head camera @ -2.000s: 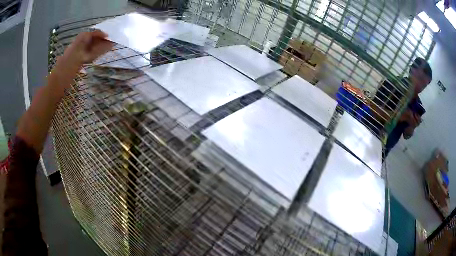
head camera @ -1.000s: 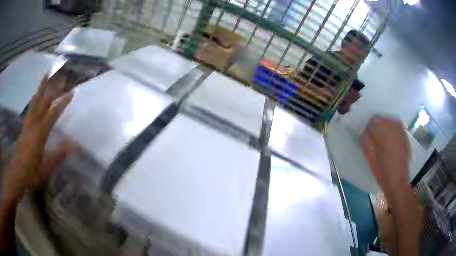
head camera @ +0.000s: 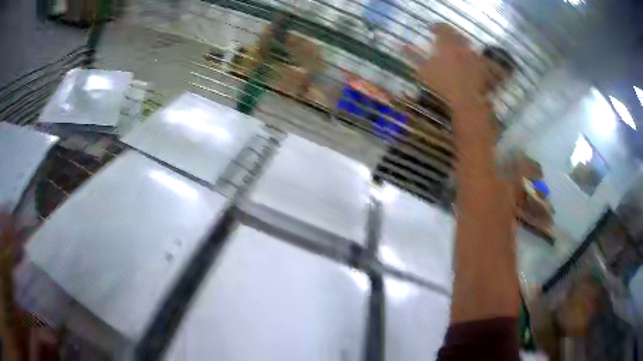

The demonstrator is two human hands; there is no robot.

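Observation:
White-topped panels (head camera: 130, 236) lie in rows on the wire rack (head camera: 60, 81), with dark gaps between them. One large panel (head camera: 268, 303) is nearest me, cut off by the lower edge. My right hand (head camera: 451, 67) is raised at the upper right, blurred, in front of the rack's wire side; I cannot tell whether it grips anything. My left hand (head camera: 10, 247) is blurred and cut off at the left edge, beside a panel; its fingers cannot be made out.
Behind the wires are cardboard boxes (head camera: 299, 67) and a blue crate (head camera: 366, 109) with orange things on top. A person's head (head camera: 498, 65) shows partly behind my right hand. More boxes (head camera: 532, 201) stand on the floor at right.
My right hand has come into view and risen from the right to the upper middle-right. My left hand has moved down to the left edge. The view has shifted over the panels.

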